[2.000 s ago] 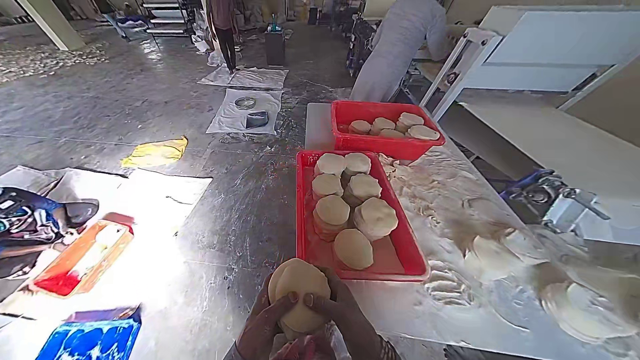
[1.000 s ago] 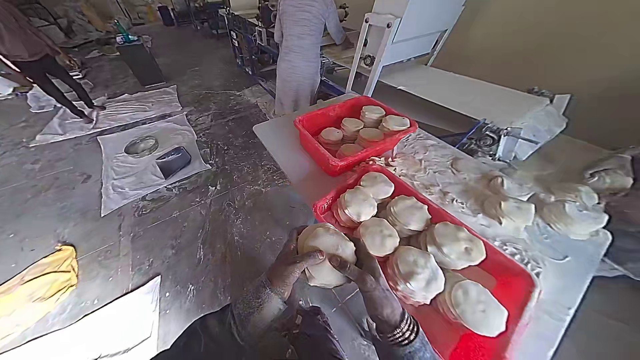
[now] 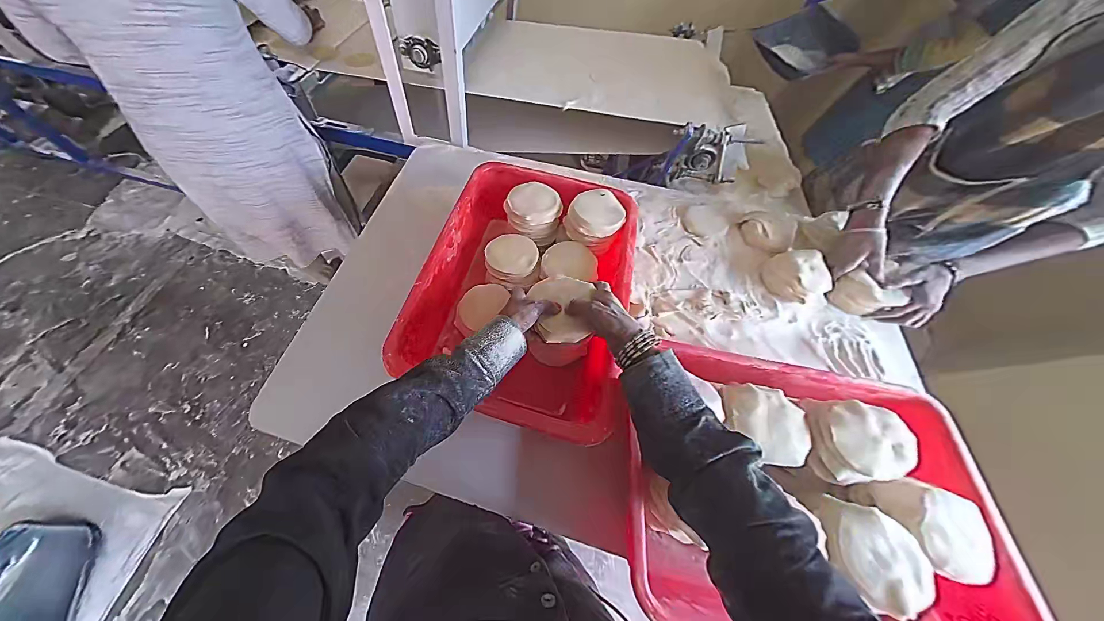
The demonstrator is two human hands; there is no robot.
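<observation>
A stack of round, flat dough discs [image 3: 562, 319] is between my left hand [image 3: 528, 310] and my right hand [image 3: 608, 315], thumbs on its top disc. It is in the near right part of a red plastic tray [image 3: 423, 293], over or on the tray's floor; its base is partly hidden. Several other dough stacks [image 3: 532, 203] stand upright in that tray, one just left of my left hand. A second red tray [image 3: 780, 369], nearer at the lower right, holds several larger, lumpier dough stacks [image 3: 862, 440]. My right forearm passes over its left edge.
Both trays rest on a white table [image 3: 345, 345]. At its right, a person's hands [image 3: 888, 276] touch dough piles [image 3: 795, 274] beside scattered flour. A person in a pale garment [image 3: 198, 129] stands at the upper left, by a machine with a white frame [image 3: 454, 78].
The view has swung right and closer to the table. My hands, holding a dough stack in front of the trays earlier, are now inside the farther red tray with a stack between them.
</observation>
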